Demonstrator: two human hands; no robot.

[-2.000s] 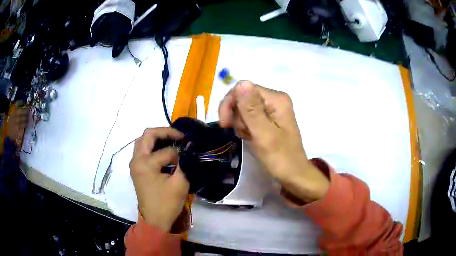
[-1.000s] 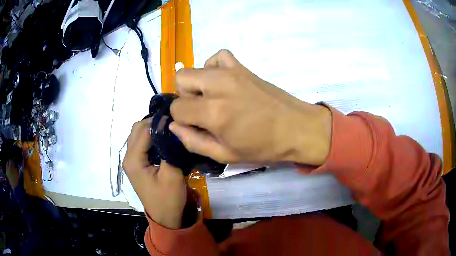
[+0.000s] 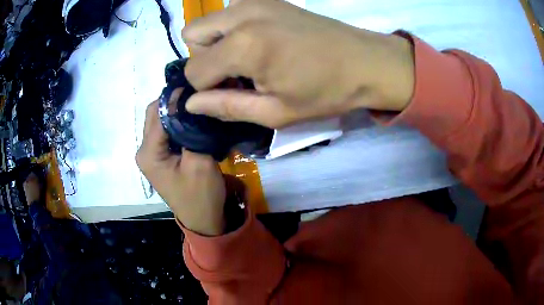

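The black rounded camera head (image 3: 200, 128) lies near the mat's front edge, tilted, with a shiny round rim at its left end. The white camera body (image 3: 304, 136) joins it on the right and is partly hidden under my right forearm. My left hand (image 3: 182, 173) grips the black head from the left and below. My right hand (image 3: 256, 65) lies over its top, thumb and fingers pressed on the black shell. The inside of the shell and any wires are hidden. The black tail cable (image 3: 169, 30) runs up from behind the head.
The white mat (image 3: 107, 131) has orange-brown tape (image 3: 246, 179) beside the camera head. Another camera unit (image 3: 89, 15) sits at the upper left. Small clear or metallic bits lie along the left edge. Another person's hand (image 3: 32, 188) shows at the far left.
My right hand has moved from above the open shell, where wires showed, onto the black head, which is now turned and covered. My left hand still holds it. The view has shifted towards my body.
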